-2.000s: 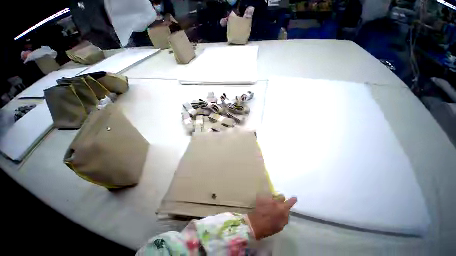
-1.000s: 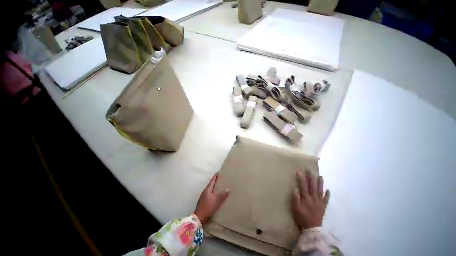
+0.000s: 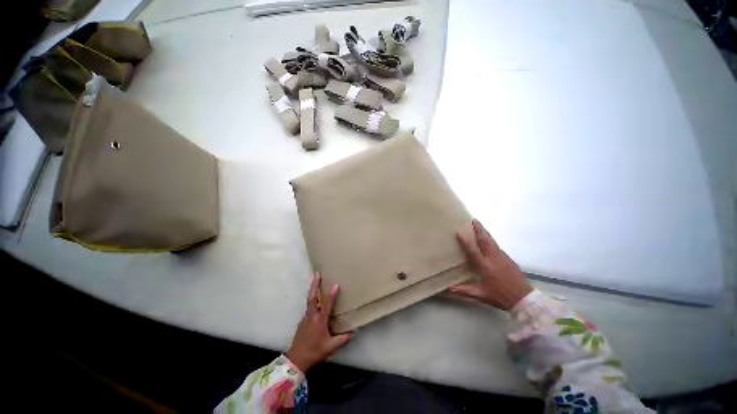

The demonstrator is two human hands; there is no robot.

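Note:
A taupe bag body [image 3: 372,210] lies flat on the white table in front of me, its mouth edge towards me and turned slightly. A dark round stud sits near that edge. My left hand [image 3: 317,327] holds its near left corner, fingers on the top face. My right hand [image 3: 490,267] grips the near right edge, fingers on top and part of the hand beneath. No yellow edging shows on this bag.
An upright taupe bag [image 3: 137,178] with yellow edging stands at left, with several more bags [image 3: 81,65] behind it. Strap bundles [image 3: 339,81] with white wraps lie beyond the flat bag. A white sheet stack [image 3: 582,145] lies at right. The table's near edge curves before me.
The flat bag has turned anticlockwise. My right hand has moved from its top face to gripping its near right edge. My left hand has shifted to the near left corner. The camera view has shifted.

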